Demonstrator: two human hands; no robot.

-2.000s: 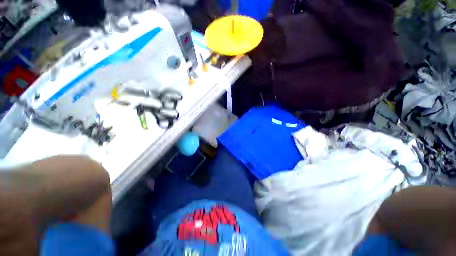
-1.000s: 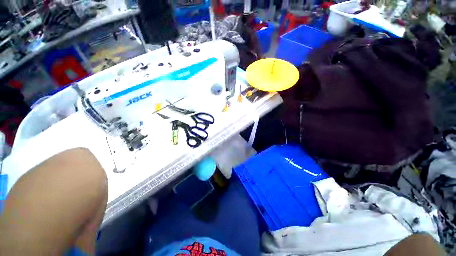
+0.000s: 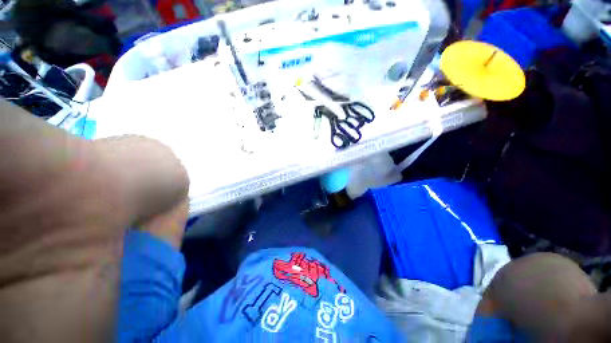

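Note:
Neither of my hands shows; only my bent arms in blue sleeves are in view, the left one large and blurred at the left edge, the right one cut off at the lower right. The white sewing machine [image 3: 348,50] with a blue stripe stands in front of me. Its needle area [image 3: 263,110] has no cloth under it. Black-handled shears [image 3: 348,125] lie on the white table [image 3: 221,157], right of the needle. White-grey cloth [image 3: 429,305] lies at my right side, partly hidden by my right arm.
A blue bin [image 3: 429,231] is right of my knees. A yellow disc [image 3: 482,70] is at the machine's right end. White tape [image 3: 422,151] hangs off the table edge near orange guides [image 3: 423,92]. Dark cloth [image 3: 536,161] is piled at the right.
The view has swung left, so the machine, table and bin sit further right in the picture. My left arm fills more of the left side. The shears and cloth show no clear movement of their own.

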